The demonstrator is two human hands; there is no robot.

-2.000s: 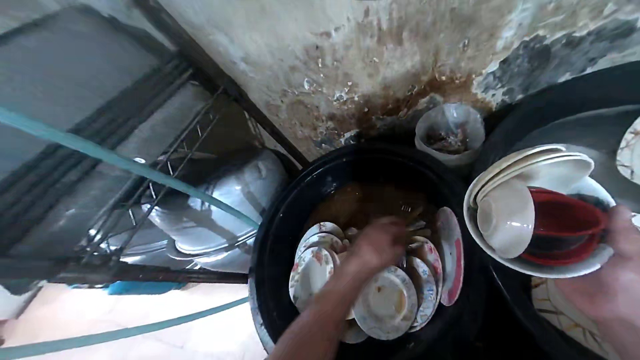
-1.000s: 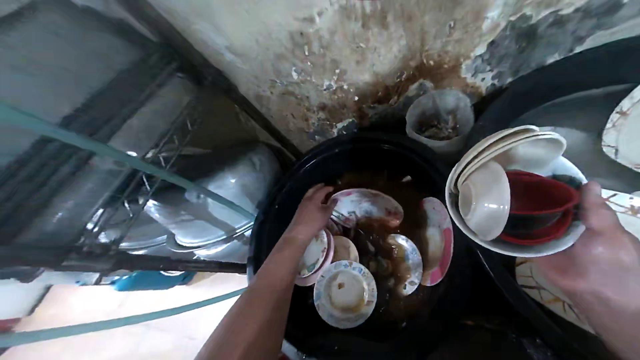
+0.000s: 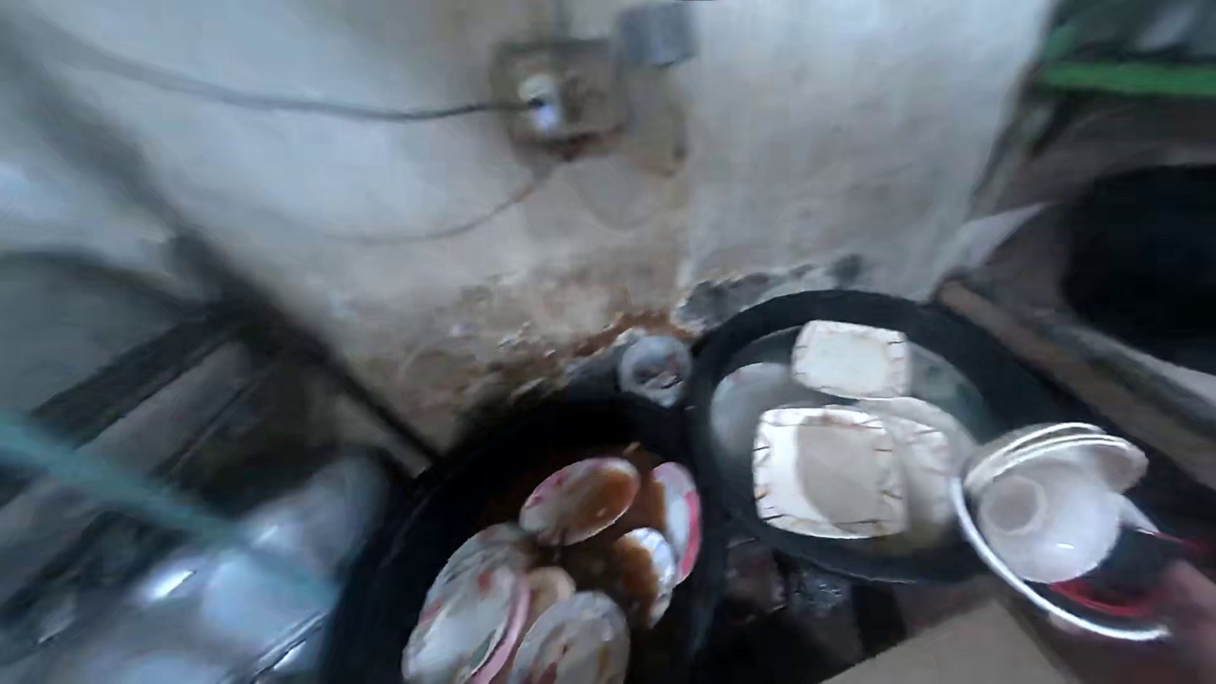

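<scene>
At the lower right edge, my right hand [image 3: 1192, 603] is blurred and grips the rim side of a large white bowl [image 3: 1012, 560]. Inside it are smaller white bowls [image 3: 1050, 518] and a red bowl, partly hidden. My left hand is out of the frame. Below, a black tub [image 3: 375, 570] holds murky brown water with several dirty plates [image 3: 579, 499], some with pink rims. A second black tub [image 3: 826, 306] to its right holds water with square white plates [image 3: 831, 470] and rounder ones under them.
A stained wall with an electrical socket [image 3: 541, 104] and cable rises behind the tubs. A clear plastic container [image 3: 655, 369] sits between tubs and wall. Metal pots [image 3: 256, 579] and a dark rack stand at left, crossed by a green hose [image 3: 142, 499]. A ledge [image 3: 1073, 351] lies at right.
The view has swung up and to the right. My left hand, earlier among the plates in the brown water, has left the view. The stacked bowls are still in my right hand.
</scene>
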